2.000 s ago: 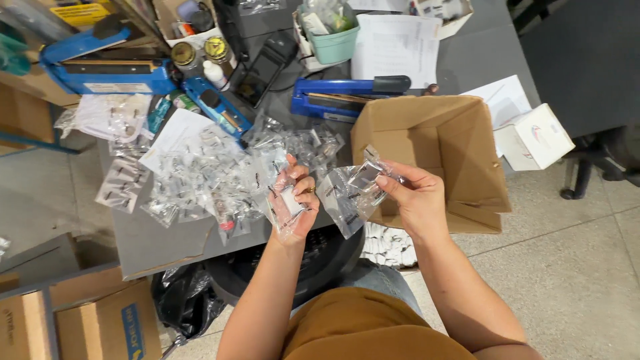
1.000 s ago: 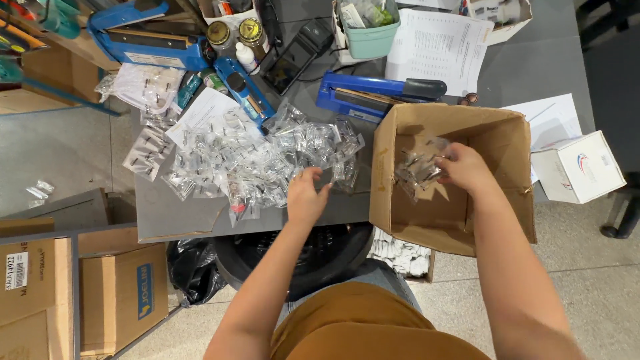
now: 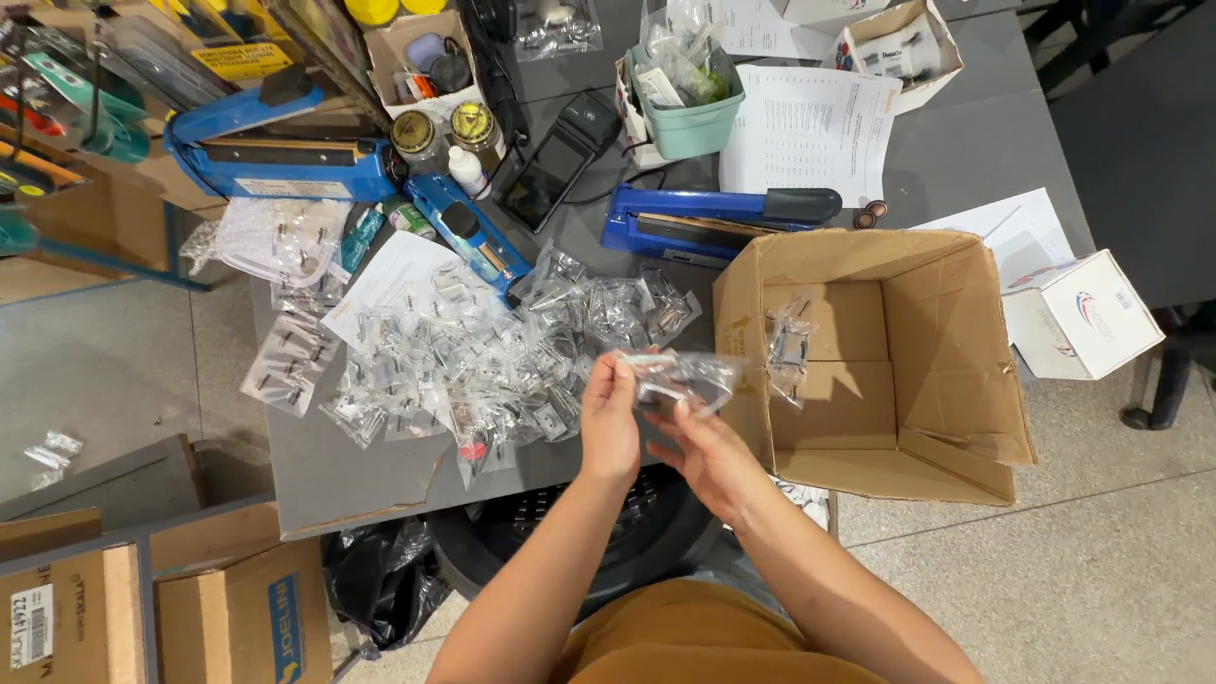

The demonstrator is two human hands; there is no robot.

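Observation:
My left hand (image 3: pixel 613 418) grips the left end of a clear plastic packet (image 3: pixel 703 378) with small parts inside, just off the table's front edge. My right hand (image 3: pixel 708 451) holds the same packet from below and the right; blur hides its exact contents. Left of my hands lies a broad pile of similar clear packets (image 3: pixel 475 347) with small metal or dark parts. To the right stands an open cardboard box (image 3: pixel 950 332), with a clear packet (image 3: pixel 788 350) inside against its left wall.
Blue impulse sealers (image 3: pixel 285 171) lie behind the pile, and another blue sealer (image 3: pixel 722 214) is behind the box. Farther back are a green plastic basket (image 3: pixel 693 123), jars and papers (image 3: pixel 807 133). A white box (image 3: pixel 1083 318) stands at the right; a black chair (image 3: pixel 570 541) is below the table edge.
My right hand has come out of the cardboard box, leaving a packet inside. My left hand, empty a second ago beside the pile, now grips a packet together with my right hand.

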